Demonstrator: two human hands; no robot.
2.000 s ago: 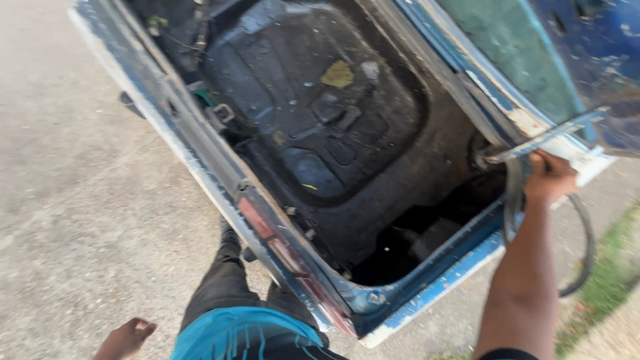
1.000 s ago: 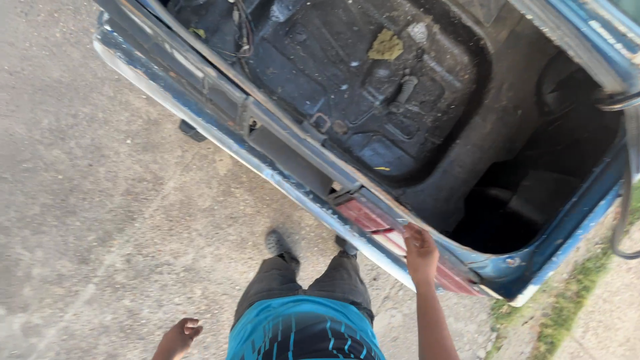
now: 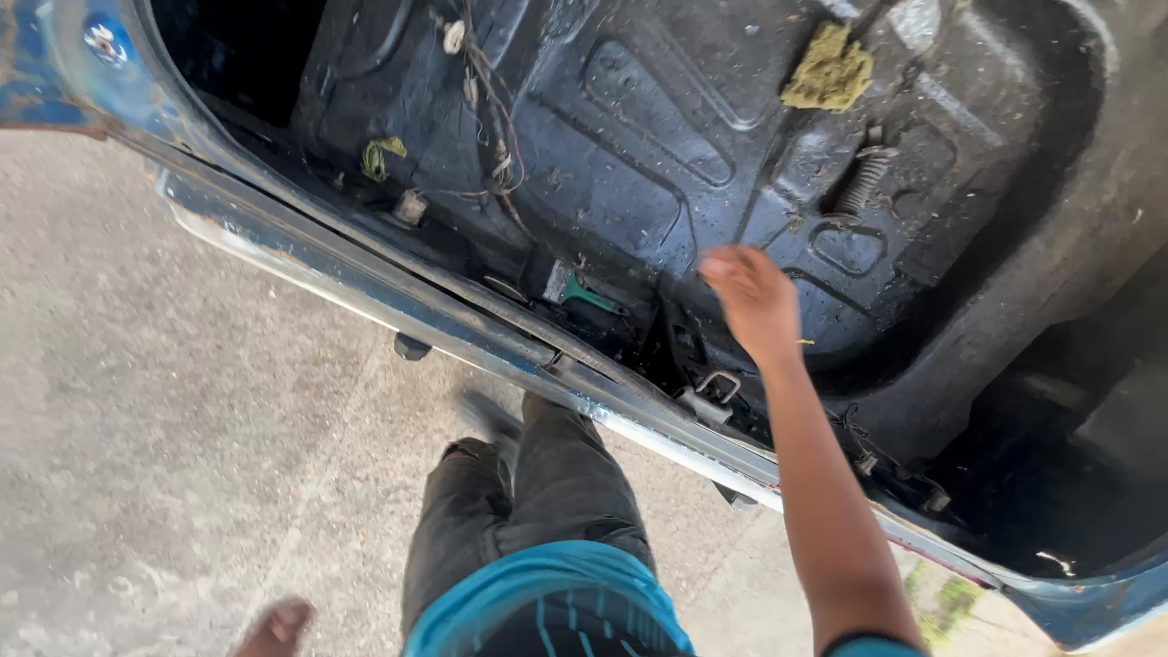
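Observation:
My right hand [image 3: 750, 297] hangs over the open trunk of a blue car, above its dark metal floor [image 3: 611, 192]; it appears to hold nothing, though its fingers are partly curled and blurred. My left hand [image 3: 278, 628], also blurred, is low at the left over the concrete, away from the car. A green-handled scraper or brush [image 3: 589, 294] lies inside near the rear sill, left of my right hand. A metal trunk latch loop [image 3: 719, 388] is on the sill below that hand. Past it lie a coil spring or ribbed tube [image 3: 860, 182] and a yellow foam piece [image 3: 829, 68].
The trunk's rubber-edged sill [image 3: 511, 315] and the pale bumper [image 3: 301, 278] run diagonally between my legs and the trunk. Loose wiring [image 3: 497, 128] hangs inside at the upper left. A dark recess [image 3: 1049, 465] lies at the right. Concrete ground [image 3: 182, 411] is underfoot.
My right hand was at a strut or bar near the lid, then over the tail light, and is now over the trunk interior. The view has shifted along the trunk.

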